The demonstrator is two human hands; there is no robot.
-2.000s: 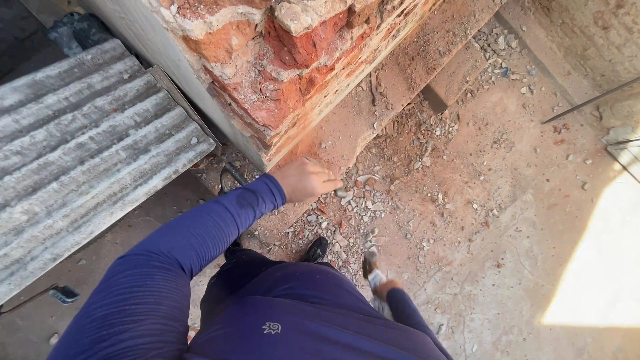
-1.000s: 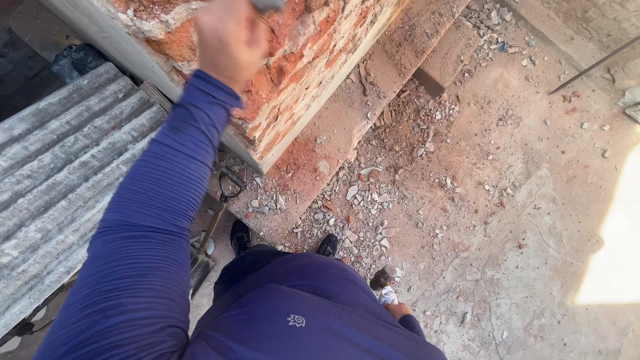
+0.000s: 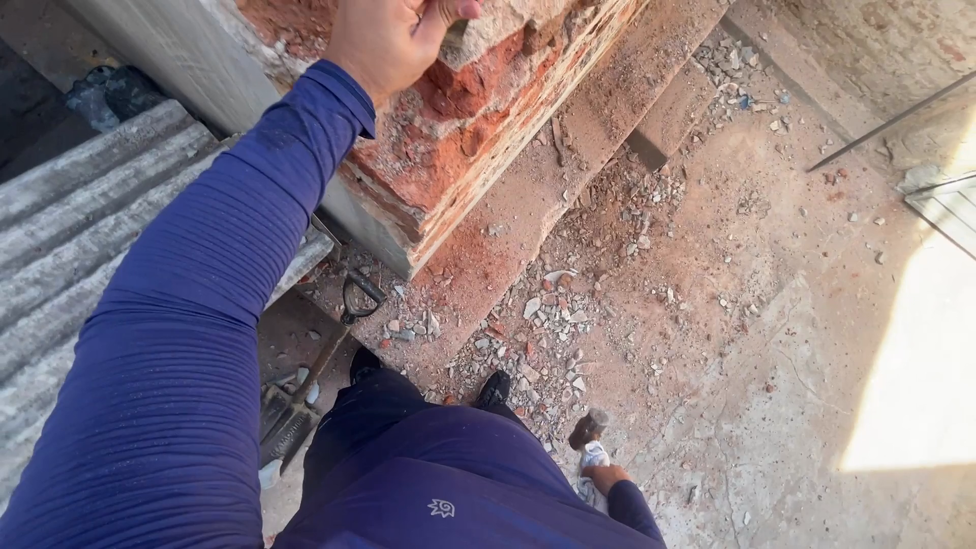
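Note:
My left hand (image 3: 393,46) is at the top edge of the view, over the rough, broken top of a brick wall (image 3: 473,114). Its fingers are bent and partly cut off by the frame. A small grey-brown thing shows beneath them; whether it is held cannot be told. Low on the right, my right hand (image 3: 607,479) is closed around the handle of a hammer. White cloth or wrap (image 3: 594,456) covers the handle, and the dark, dusty hammer head (image 3: 589,428) points up and away from my body, over the floor.
Corrugated sheets (image 3: 91,221) lie at left. A shovel with a D-shaped handle (image 3: 361,296) stands beside my legs. Brick and plaster rubble (image 3: 553,309) covers the floor around my shoes, along a dusty ledge (image 3: 503,252). A thin rod (image 3: 888,122) leans at upper right.
My left hand has moved from beside the wall's lower corner up over its broken top. My right hand still holds the hammer low at my side.

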